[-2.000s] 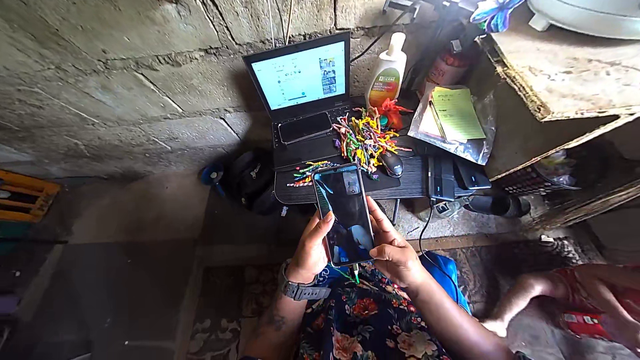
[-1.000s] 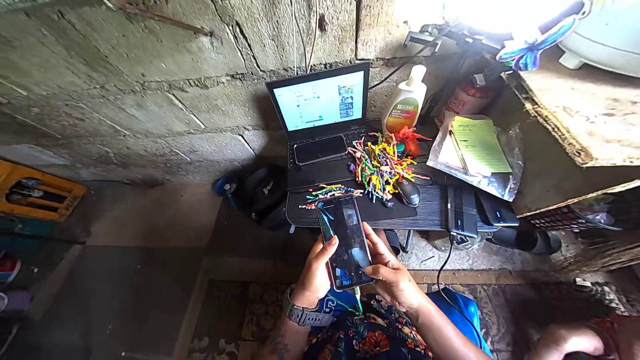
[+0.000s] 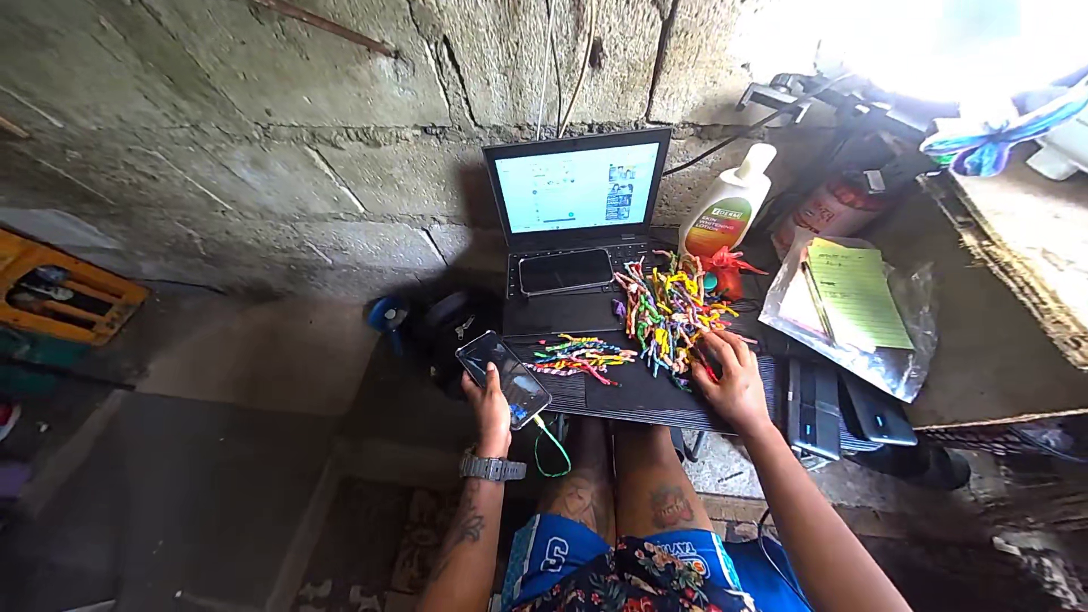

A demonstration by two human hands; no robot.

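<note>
My left hand (image 3: pixel 490 405) holds a smartphone (image 3: pixel 507 380) at the desk's front left edge, thumb over its screen; a green cord hangs from its lower end. My right hand (image 3: pixel 729 374) rests at the lower right of a heap of colourful knotted cords (image 3: pixel 667 310), over where the mouse stood; what lies under the palm is hidden. A smaller bunch of cords (image 3: pixel 582 357) lies left of the heap, on the dark mat. Behind stands an open laptop (image 3: pixel 580 189) with a lit screen. A second smartphone (image 3: pixel 565 271) lies on its keyboard.
A lotion bottle (image 3: pixel 727 204) stands behind the heap. To the right are a plastic bag (image 3: pixel 914 297) with a yellow notepad (image 3: pixel 860 293) and pen, and black devices (image 3: pixel 814 408) at the desk edge. A rough-edged wooden shelf (image 3: pixel 1011 263) juts in at right; an orange crate (image 3: pixel 68 289) stands at far left.
Both hands held the phone over my lap. My right hand has let go and moved to the mouse beside the cords; my left hand has carried the phone to the left.
</note>
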